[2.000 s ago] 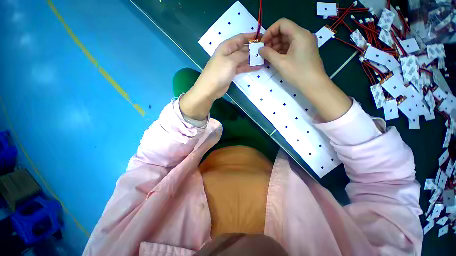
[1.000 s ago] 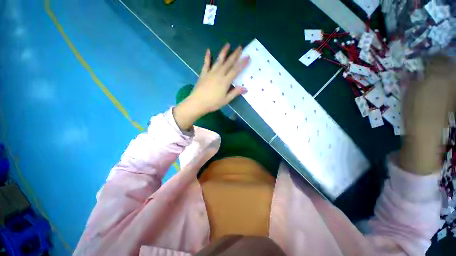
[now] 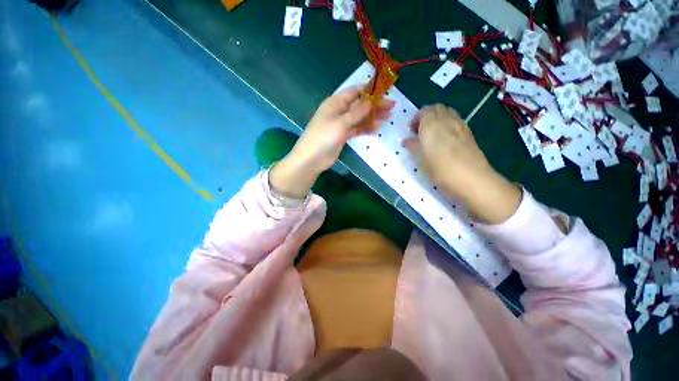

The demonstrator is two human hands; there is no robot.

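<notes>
My left hand [image 3: 335,126] holds a bunch of shiny amber strips [image 3: 380,77] between thumb and fingers over the upper end of the dotted sheet. Red and dark lead wires [image 3: 363,33] run up from the strips towards the top edge, and one goes off to the right. My right hand [image 3: 454,156] is over the middle of the white dotted sheet [image 3: 387,149], its fingers curled; it is blurred and I cannot tell if it holds anything. The sheet lies slantwise along the bench edge.
Wired white pieces [image 3: 551,119] lie tangled at the right, with more down the far right. A clear plastic bag [image 3: 618,26] is at the upper right. A white pad [image 3: 292,21] lies at the top. Blue stools [image 3: 56,361] stand on the floor, lower left.
The white pad held two seconds ago is gone from my hands. My left hand now holds amber strips with leads. My right hand has come back from the far right to the sheet.
</notes>
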